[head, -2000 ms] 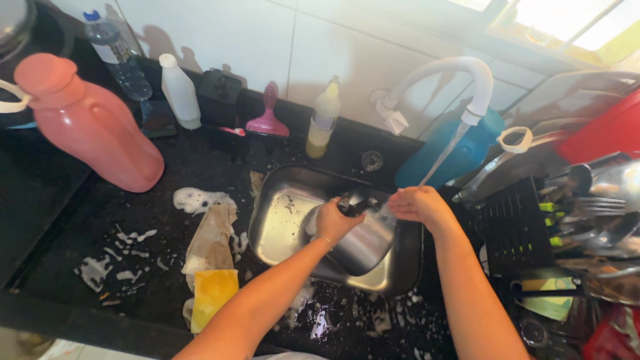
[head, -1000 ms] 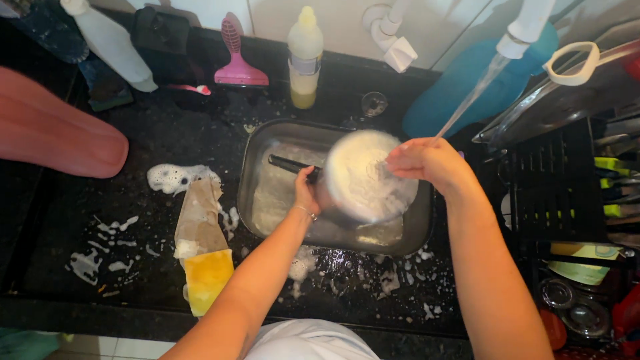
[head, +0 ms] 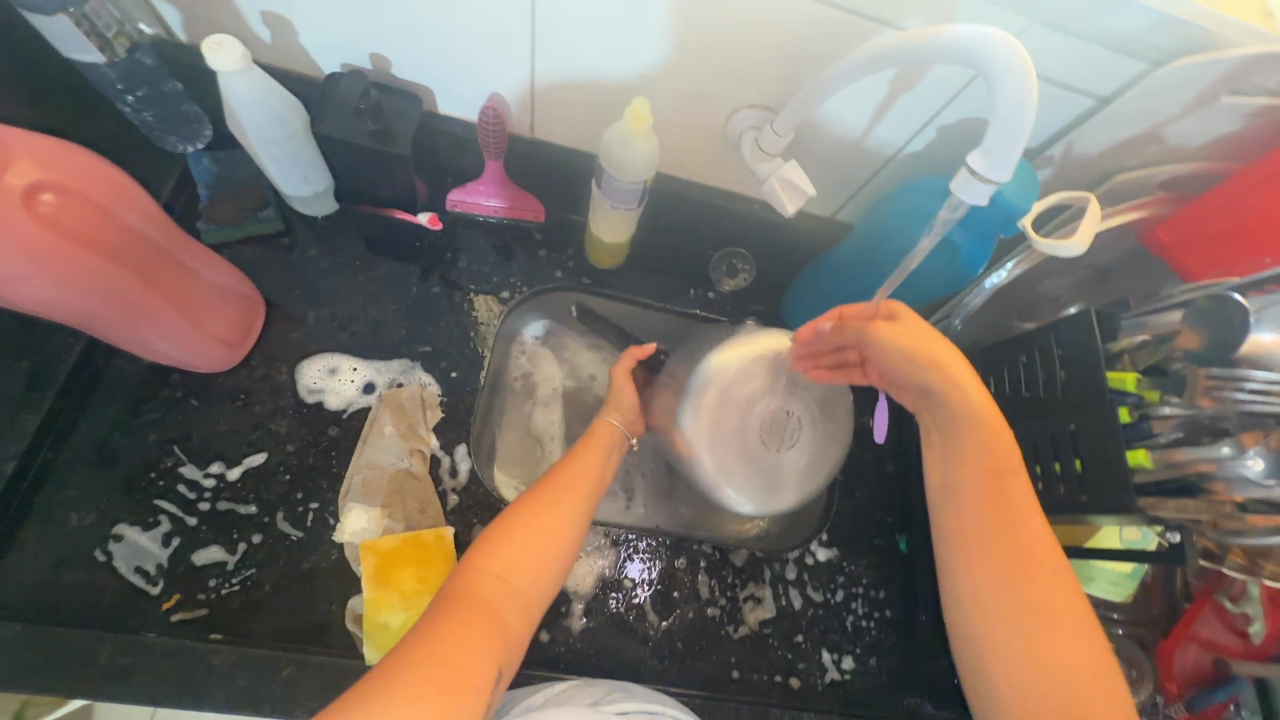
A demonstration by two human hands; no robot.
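Note:
My left hand (head: 632, 392) grips a metal pot (head: 765, 425) by its black handle. The pot is tilted over the steel sink (head: 520, 400), its round underside turned up towards me. Water runs from the white curved faucet (head: 1000, 110) down onto my right hand (head: 865, 350), whose fingers are held close together at the pot's upper right edge. Whether the right fingertips touch the metal cannot be told. Foam and water lie in the left part of the sink.
On the black counter lie a yellow sponge (head: 405, 585) and a wet cloth (head: 392, 465). Behind stand a soap bottle (head: 622, 190), a pink squeegee (head: 493, 180) and a white bottle (head: 270, 125). A pink bottle (head: 120, 250) is left, a blue bottle (head: 880, 250) and cutlery rack (head: 1050, 410) right.
The pot was lower in the sink two seconds ago; my left hand has since lifted and turned it bottom up. My right hand stays by the water stream. The view has shifted.

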